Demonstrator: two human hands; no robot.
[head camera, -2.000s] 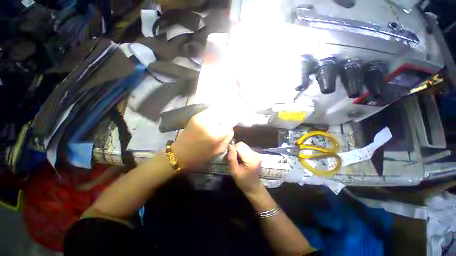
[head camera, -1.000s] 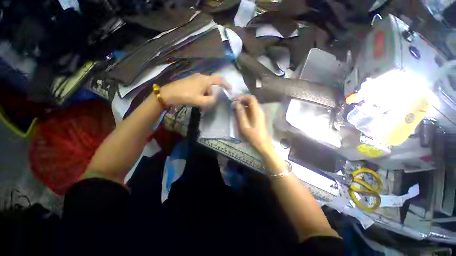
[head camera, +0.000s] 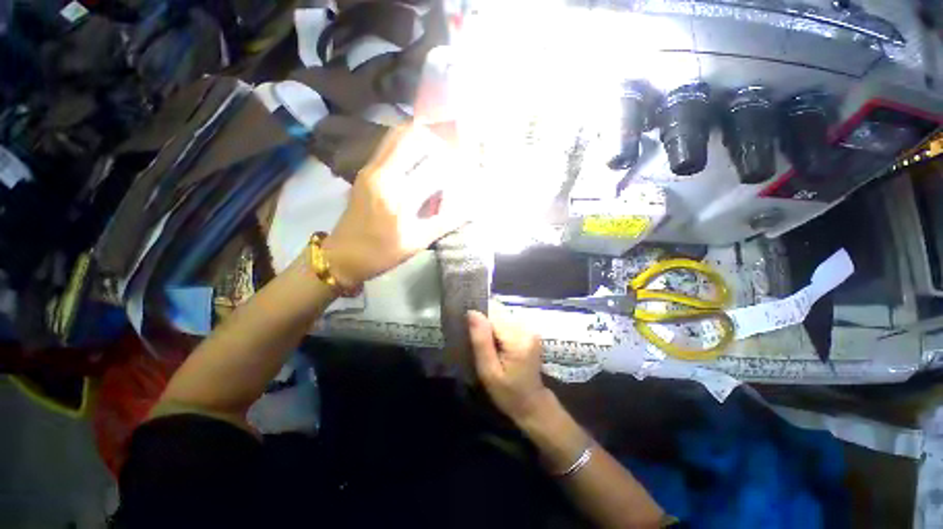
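Observation:
A dark grey-brown fabric piece (head camera: 465, 284) runs from the glare at the overlock machine (head camera: 703, 212) down over the table's front edge. My left hand (head camera: 398, 207) lies at its upper left, under the lamp glare; its fingertips are washed out. My right hand (head camera: 507, 356) pinches the lower end of the piece between thumb and finger. The needle area is hidden by glare. Scissors with yellow handles (head camera: 682, 308) lie on the table right of the piece, blades pointing left.
Layered brown, white and blue pieces (head camera: 196, 186) lie at the left. A white strip (head camera: 791, 310) lies right of the scissors. Black tension knobs (head camera: 682, 129) stand on the machine. A red bag (head camera: 124, 398) is at the lower left, blue cloth (head camera: 744, 465) below the table.
The view swung left, then back to the machine. Both hands moved from the pieces at the left to the machine front, where they now handle a dark strip.

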